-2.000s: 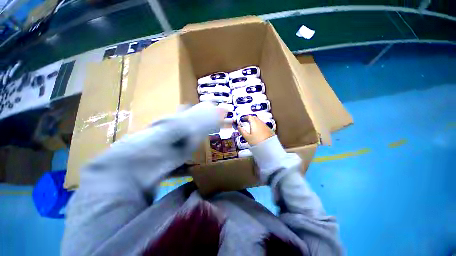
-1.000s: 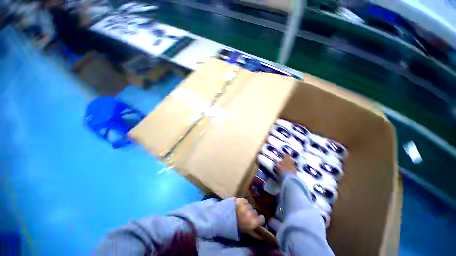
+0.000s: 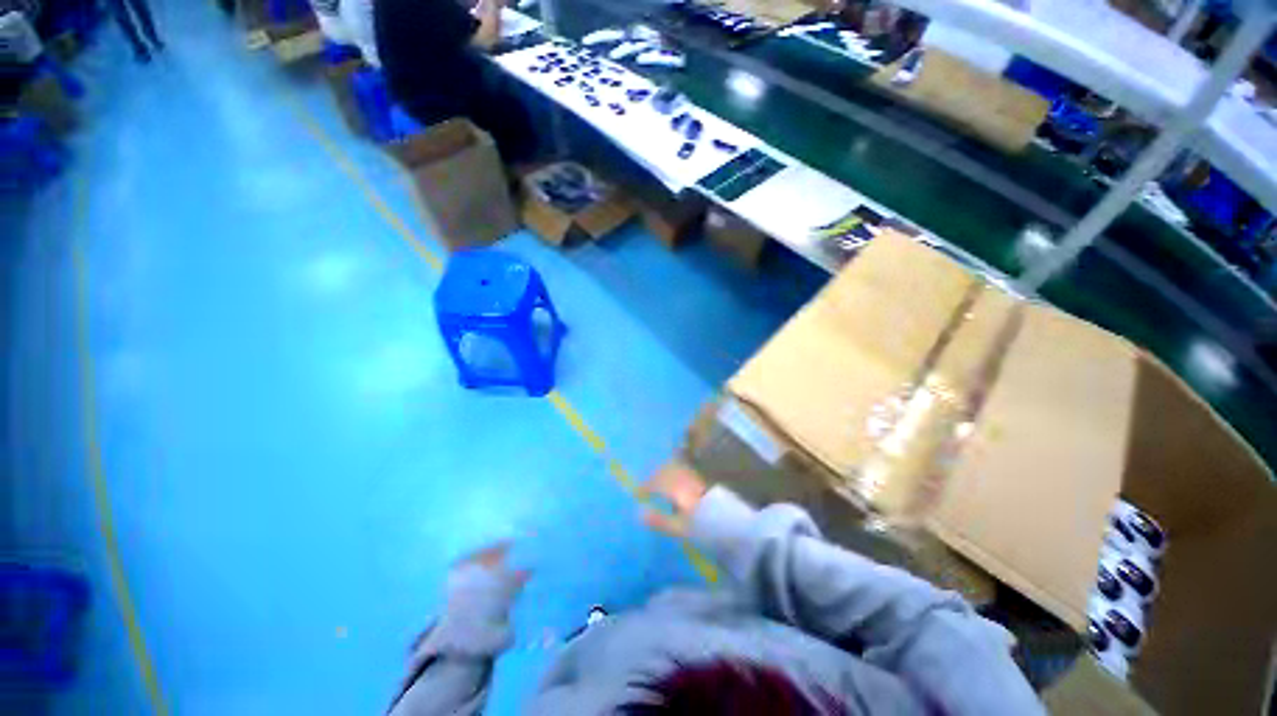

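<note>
The brown carton [image 3: 931, 399] stands at the right with its flap open. Part of the rows of white devices [image 3: 1125, 585] with black ovals shows inside it. My right hand [image 3: 678, 499] is in front of the carton's left side, fingers apart, with nothing seen in it. My left hand [image 3: 493, 562] is over the floor at the lower middle, small and blurred, with fingers apart and nothing seen in it.
A blue stool [image 3: 500, 322] stands on the blue floor, left of the carton. A white bench [image 3: 637, 136] with dark parts runs beside the green belt [image 3: 826, 147]. A seated person [image 3: 437, 63] is at the bench. Open boxes [image 3: 459, 185] stand below.
The view has turned left, so the carton now lies at the right and more floor shows. My right hand has left the devices, and my left hand has left the carton's edge.
</note>
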